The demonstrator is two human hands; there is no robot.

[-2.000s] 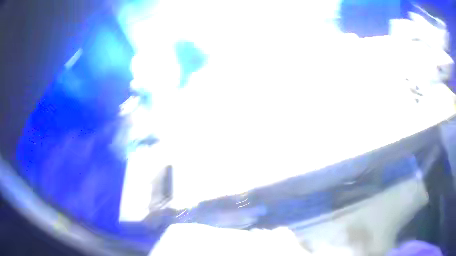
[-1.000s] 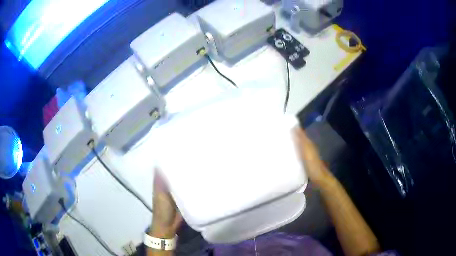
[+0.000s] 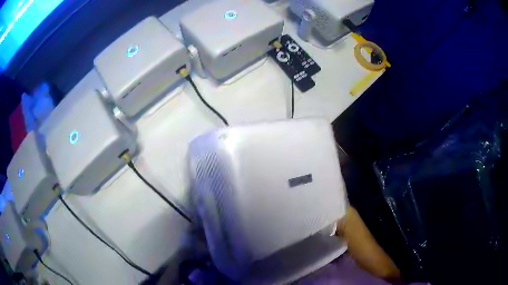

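A white projector [image 3: 278,189] is held up close, over the table's front edge. It is tilted, with fine vent slots on its left side, a small dark label on the face towards me and its white stand at the bottom. My right hand [image 3: 346,220] is at its lower right side; the fingers are mostly hidden behind the housing, and the forearm runs down right. My left hand cannot be made out; the area at the projector's lower left is dark and blurred.
Several white projectors with glowing blue rings, such as this one [image 3: 142,61], line the table [image 3: 245,100], with black cords running forward. Two black remotes [image 3: 295,64] and a tape roll [image 3: 370,56] lie near the right corner. Clear plastic [image 3: 412,206] hangs at right.
The held projector has turned, now showing its vent side and label. My left hand and its white wristband have gone out of sight. The table projectors appear further left and their rings are clearer.
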